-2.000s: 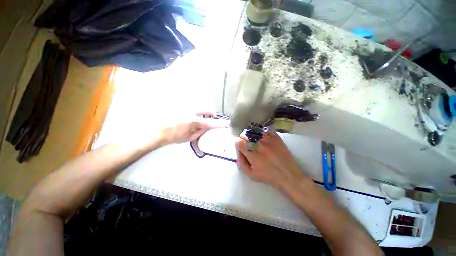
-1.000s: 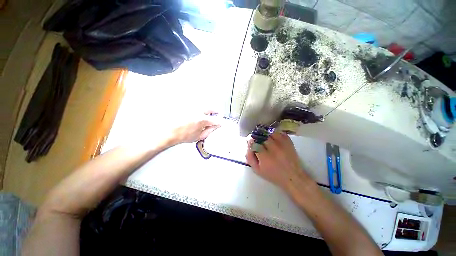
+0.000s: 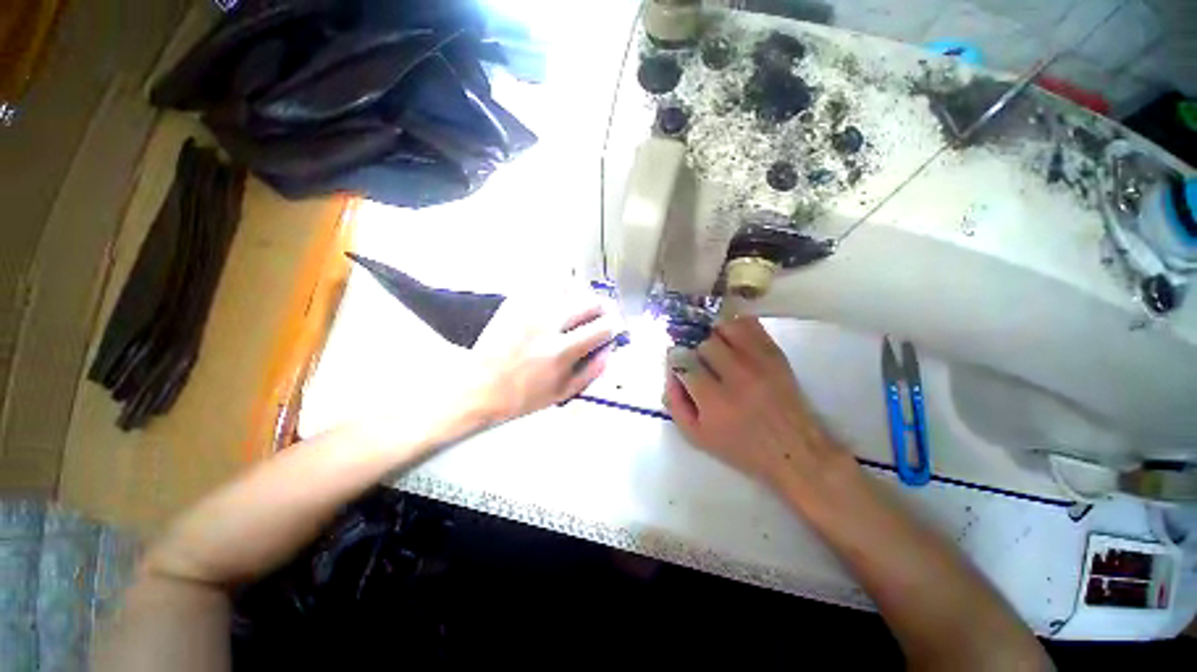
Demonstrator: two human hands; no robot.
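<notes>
A dark leather piece [image 3: 453,313] with a long pointed end lies on the glaring white machine bed, running under my left hand [image 3: 545,361]. A small dark bit shows at my left fingertips, beside the needle area; my left fingers are closed on the piece. My right hand [image 3: 742,394] is curled just right of the presser foot, against dark metal parts [image 3: 689,322] below the machine head. Its fingertips are partly hidden, so I cannot tell whether it holds anything. Glare hides the needle.
The off-white machine head [image 3: 853,197] spans the upper right. Blue-handled snips [image 3: 907,418] lie right of my right hand. A crumpled dark leather heap [image 3: 355,105] is at upper left. A bundle of dark strips [image 3: 171,289] lies on cardboard [image 3: 269,250] at left.
A dark pointed leather piece now shows left of my left hand. My left hand has moved right, closer to the needle area and lies flatter. My right hand remains beside the presser foot.
</notes>
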